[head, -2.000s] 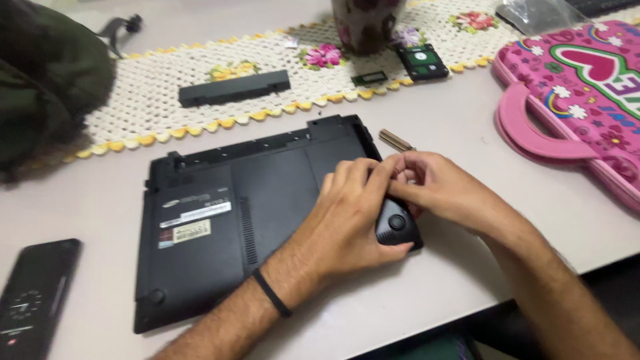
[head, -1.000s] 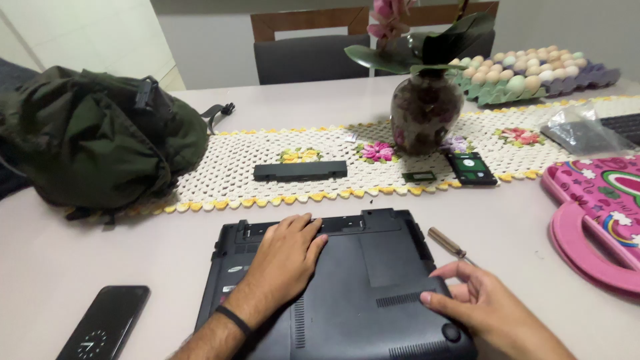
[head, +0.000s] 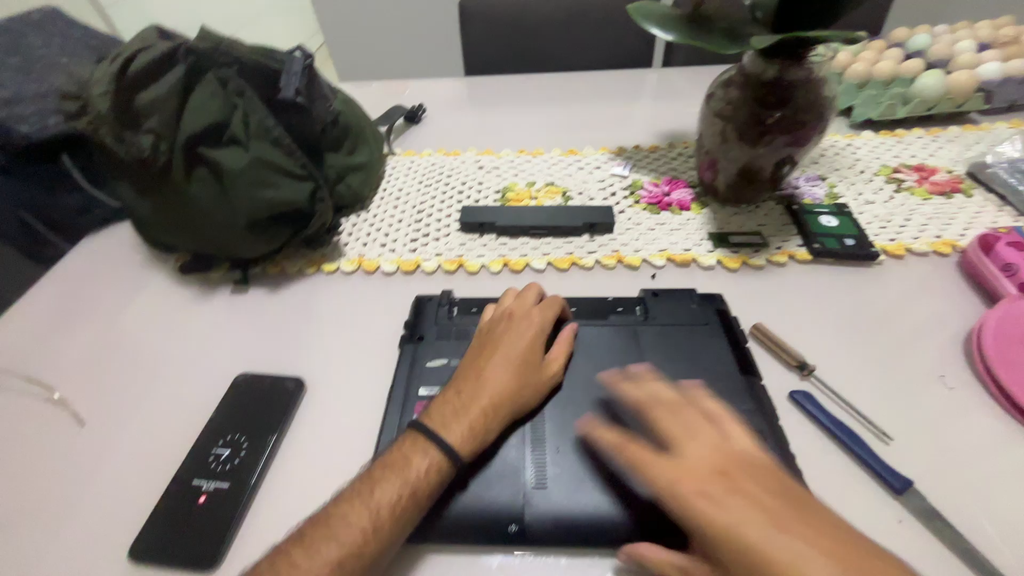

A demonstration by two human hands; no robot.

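A black laptop (head: 592, 344) lies upside down on the table, its battery bay at the far edge uncovered. My left hand (head: 520, 344) rests on its underside with the fingertips at the bay, holding nothing. My right hand (head: 680, 448), blurred and with fingers spread, is over the right half of the laptop; nothing shows in it. To the right lie a screwdriver with a brown handle (head: 780, 346) and a knife with a blue handle (head: 852, 440). Beyond the laptop, a laptop battery (head: 536, 218), a small memory module (head: 738, 239) and a hard drive (head: 836, 232) lie on the crocheted runner.
A smartphone (head: 220, 472) lies at the left. A dark green backpack (head: 240, 152) stands at the back left. A vase (head: 760, 128) with a plant stands on the runner (head: 424, 192), with egg trays (head: 912, 100) behind. A pink case (head: 1004, 344) is at the right edge.
My right hand has left the laptop's right edge and moved left over its underside. My left hand has moved from the right corner to the battery bay. The blue-handled knife now shows at the right.
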